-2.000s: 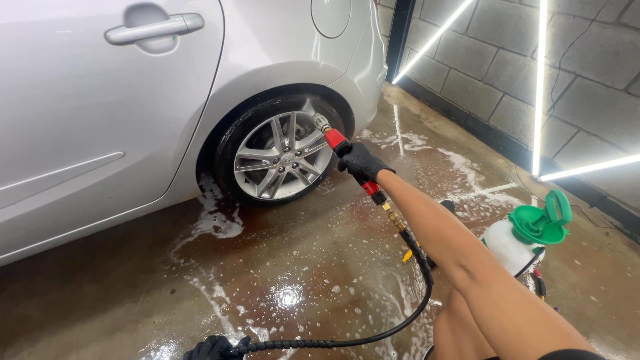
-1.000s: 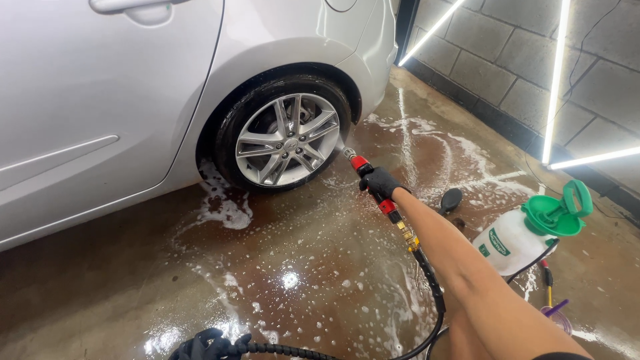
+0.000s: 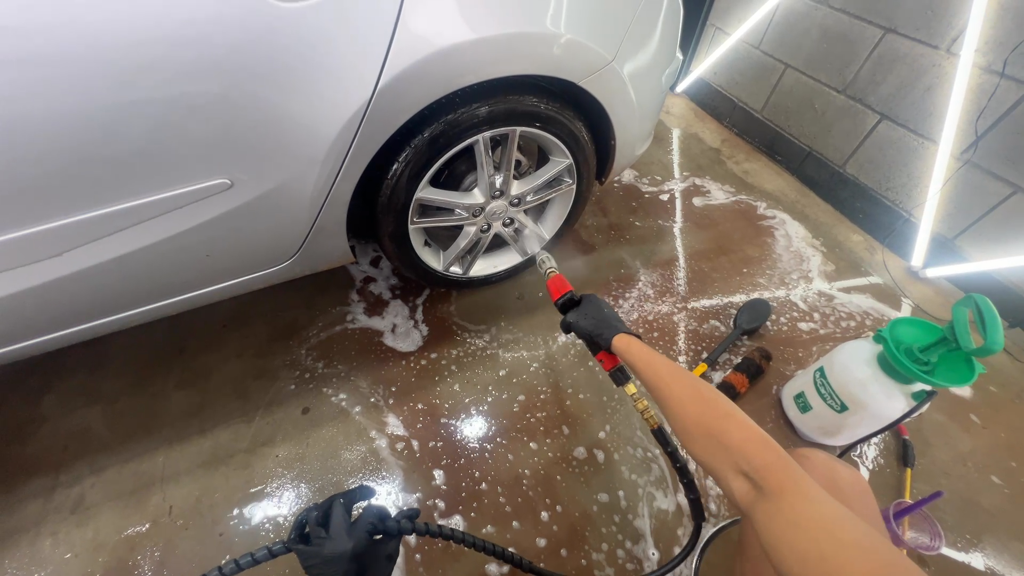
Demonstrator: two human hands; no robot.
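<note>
My right hand (image 3: 596, 322), in a black glove, is closed around a red and black pressure-washer spray gun (image 3: 610, 362). Its metal nozzle points at the lower right of the silver alloy wheel (image 3: 496, 210) of a silver car (image 3: 184, 144), a short way off the rim. Brass fittings join the gun to a black spiral-wrapped hose (image 3: 480, 546), which loops down and across to the bottom left. There my left hand (image 3: 348, 532), also gloved in black, holds the hose. The tyre (image 3: 398, 216) looks wet, and white foam (image 3: 392, 316) lies on the floor below it.
A white and green pump sprayer (image 3: 840, 384) stands at the right. Between it and my right arm lie a black long-handled brush (image 3: 752, 317) and an orange and black brush (image 3: 744, 373). A purple-rimmed clear container (image 3: 920, 528) is at lower right. Light tubes (image 3: 952, 132) line the block wall (image 3: 840, 56).
The spray gun has moved from the wheel's upper right to its lower right. The view has shifted, showing both brushes and more of my left hand.
</note>
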